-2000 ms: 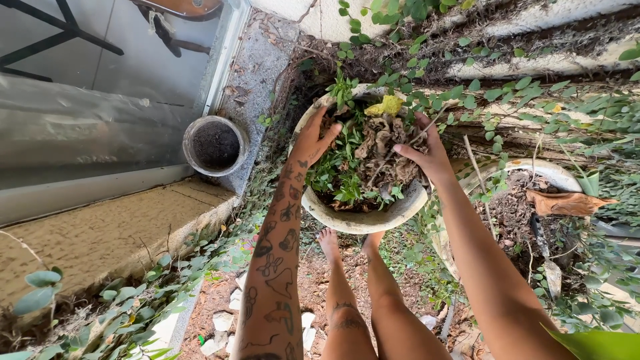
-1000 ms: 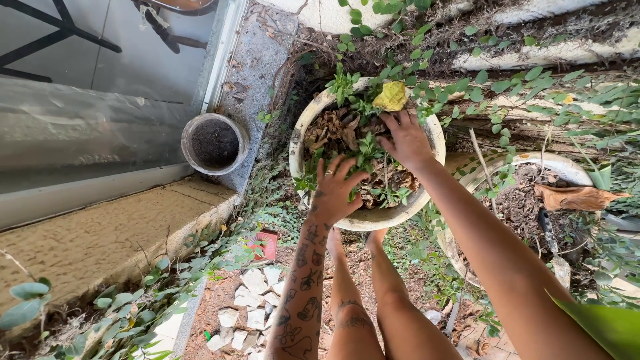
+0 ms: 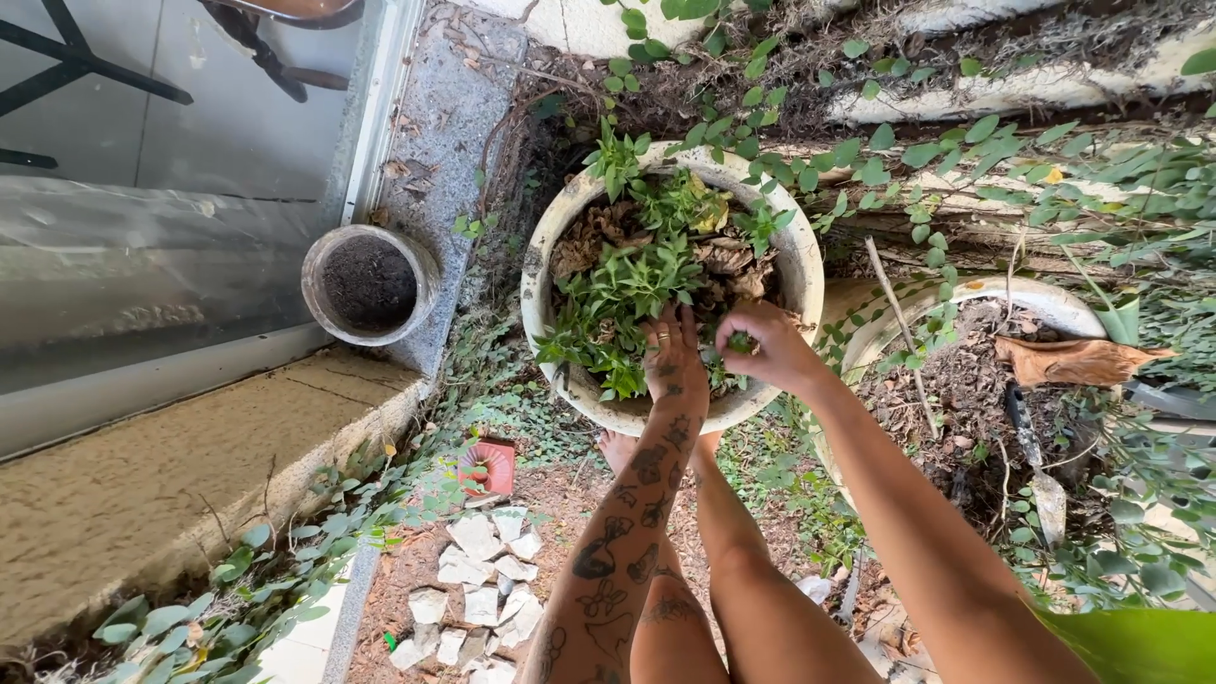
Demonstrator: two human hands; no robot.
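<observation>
A round whitish planter (image 3: 810, 275) holds leafy green plants (image 3: 632, 280) and dry brown leaves (image 3: 736, 266). Inside its near half, my left hand (image 3: 673, 356) presses among the green stems, its fingertips partly hidden by leaves. My right hand (image 3: 765, 344) is just to the right, over the planter's near right part, with thumb and forefinger curled together near a small green sprig; whether it grips the sprig is unclear. A yellow leaf (image 3: 711, 209) shows near the far rim, partly behind green shoots.
A small pot of dark soil (image 3: 427, 275) stands on the stone ledge at left. On the right, a second large planter (image 3: 1035, 293) holds soil, a curled dry leaf (image 3: 1073, 363) and a hand trowel (image 3: 1048, 503). Broken white tile pieces (image 3: 480, 603) lie on the ground. Creeping vines surround the planters.
Both hands have moved toward the near side of the planter since one second ago. The right hand has left the yellow leaf's side, and its spread fingers have curled. More green foliage shows on top.
</observation>
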